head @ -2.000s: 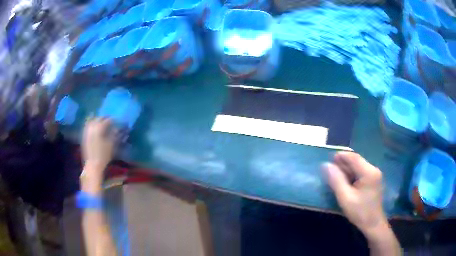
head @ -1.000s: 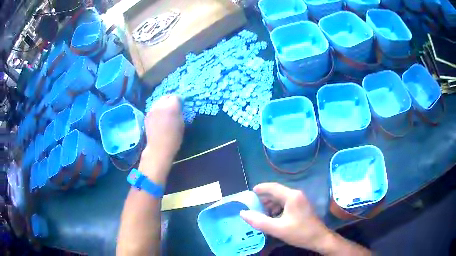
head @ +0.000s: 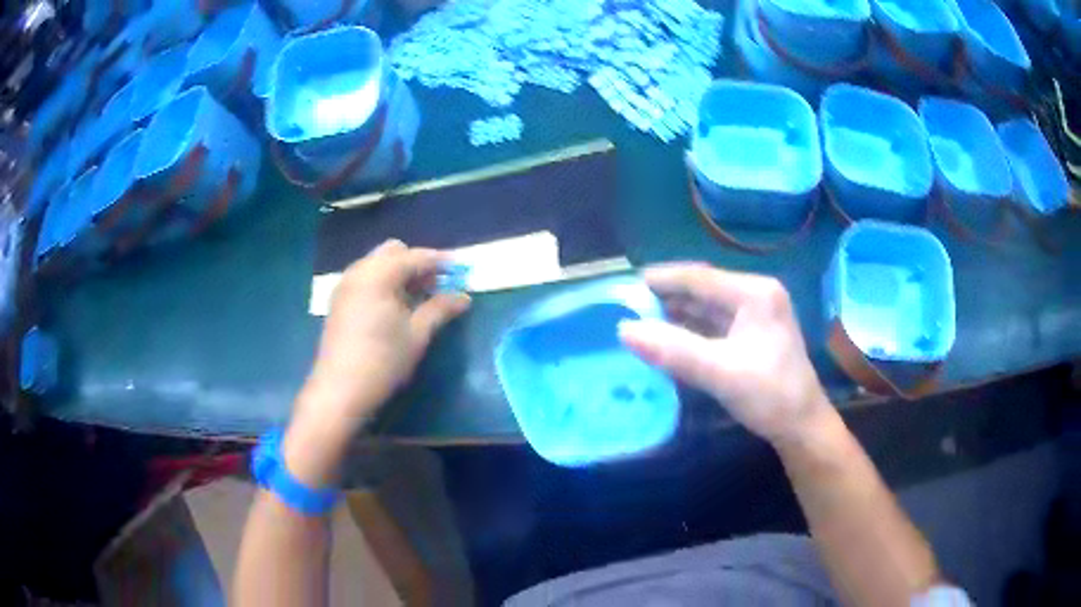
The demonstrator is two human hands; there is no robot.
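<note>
My right hand [head: 741, 344] grips the right rim of a light-blue basket [head: 589, 374], thumb inside. The basket is tilted with its opening towards me, at the table's front edge. My left hand [head: 385, 314] pinches a small blue fastener piece [head: 453, 278] between thumb and fingers, to the left of the basket and apart from it. A black sheet [head: 474, 211] with pale edges lies behind both hands, with a pale card piece [head: 512, 260] on it. No strap shows on the held basket.
A heap of blue fasteners [head: 569, 48] lies at the back, with a small cluster [head: 496, 128] in front of it. Baskets with brown straps stand in rows at left [head: 326, 89] and right [head: 756, 142]. One basket [head: 891, 291] stands near the front right edge. A brown carton [head: 273, 534] is below.
My left hand has come back from the fastener heap with a small blue piece. My right hand still holds the basket, now slightly further right and higher in view. The view has shifted.
</note>
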